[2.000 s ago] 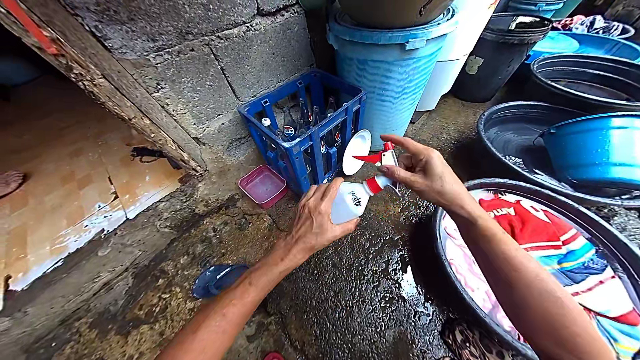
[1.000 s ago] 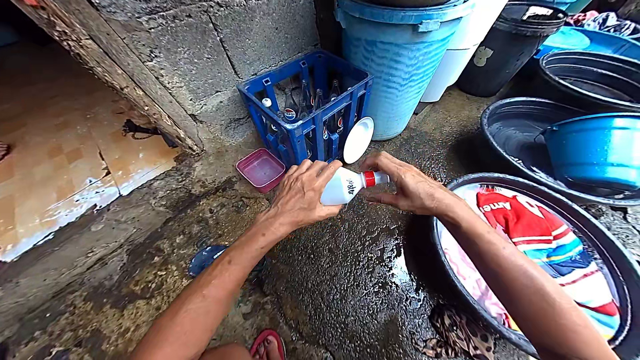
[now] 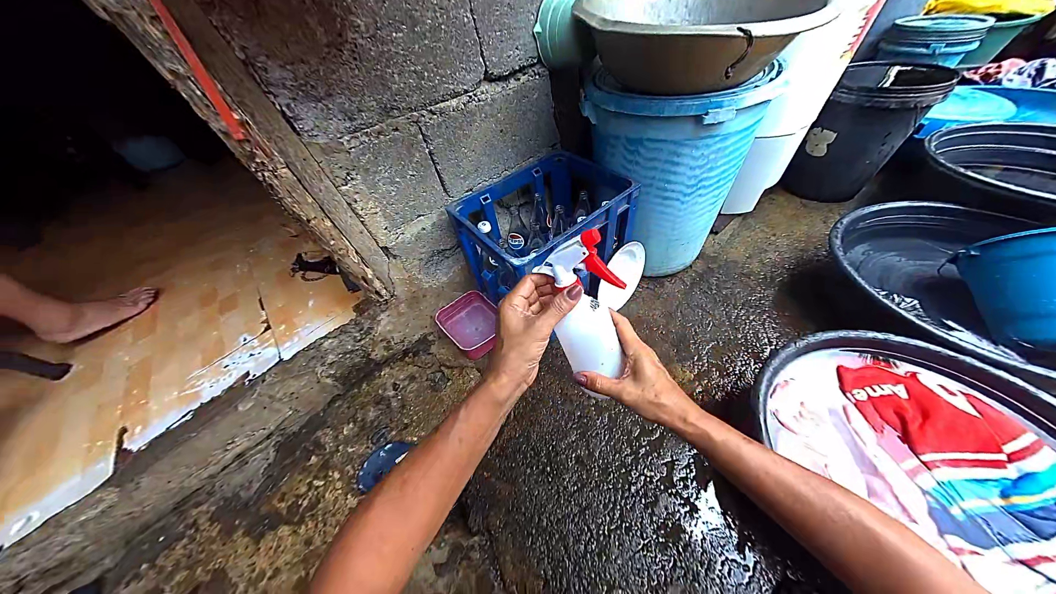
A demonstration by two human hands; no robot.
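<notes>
Both my hands hold a white plastic spray bottle (image 3: 591,337), its trigger nozzle (image 3: 587,262) in red and white at the top. My left hand (image 3: 528,326) grips the neck just under the nozzle, thumb across the red collar. Around the lower body of the bottle, from the right, is my right hand (image 3: 643,375). The bottle stands roughly upright, tilted a little, with dark writing near its shoulder. Behind it, a white oval dish or lid (image 3: 624,276) leans at the corner of a blue plastic crate (image 3: 540,183) that contains several glass bottles.
A pink plastic tub (image 3: 468,323) lies on the wet ground beside the crate. A basin of clothes (image 3: 932,429) and dark basins (image 3: 874,239) stand at right. Behind are a blue bin (image 3: 676,165) and a metal basin (image 3: 701,49). Another person's foot (image 3: 107,313) rests on the doorway floor.
The spray bottle has turned from lying sideways to roughly upright. My left hand has shifted from its body to its neck, and my right hand from the nozzle end to the lower body.
</notes>
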